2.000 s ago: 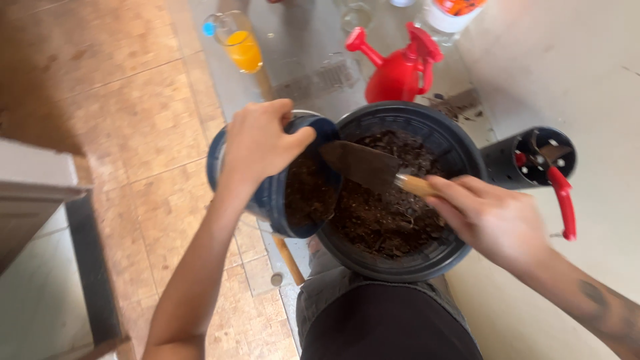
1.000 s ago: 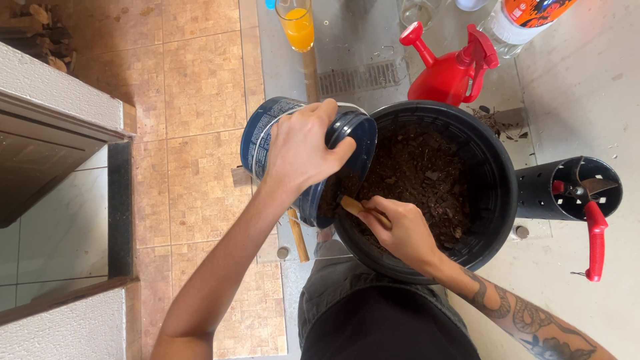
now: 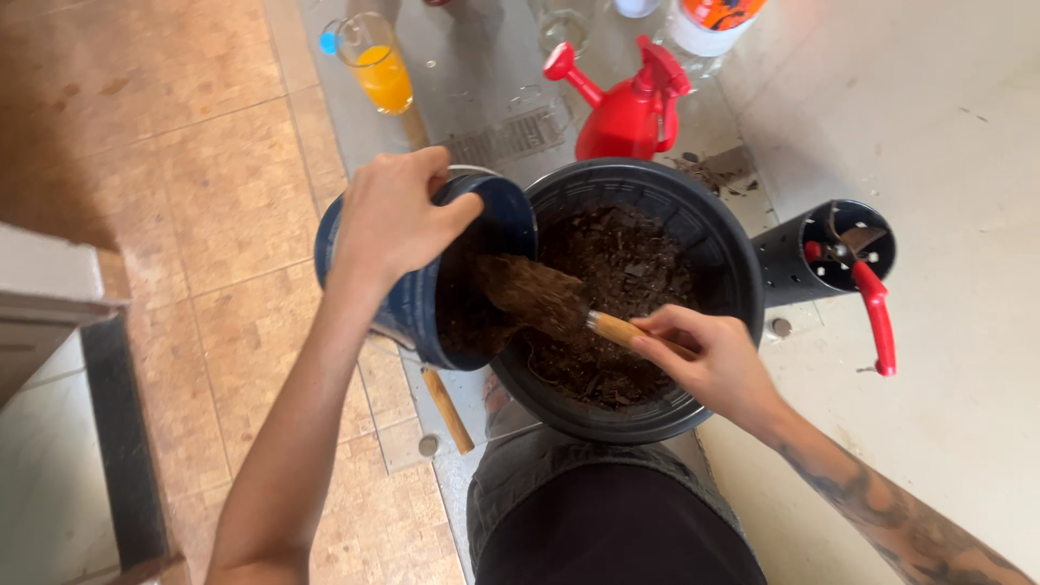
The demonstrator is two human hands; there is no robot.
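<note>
My left hand (image 3: 402, 215) grips the upper side of a blue bucket (image 3: 390, 317), which lies tilted with its mouth over the left rim of a black plastic plant pot (image 3: 735, 268). Dark potting soil (image 3: 626, 260) fills the lower part of the pot, and more soil is inside the bucket. In my right hand (image 3: 707, 357) is the wooden handle of a hand trowel (image 3: 540, 296). Its blade carries soil and reaches from above the pot into the bucket's mouth. The far side of the bucket's inside is partly hidden by my left hand.
A red watering can (image 3: 626, 118) stands just behind the pot. Right of the pot, a black perforated cylinder (image 3: 784, 256) holds red-handled pruning shears (image 3: 873, 305). Farther back are a glass of orange liquid (image 3: 383, 77) and a clear bottle (image 3: 703, 41). A wooden handle (image 3: 447, 410) lies below the bucket.
A second ago the trowel's blade was hidden down at the bucket's mouth; now it shows, loaded with soil, and my right hand is farther from the bucket. My left hand has kept hold of the bucket.
</note>
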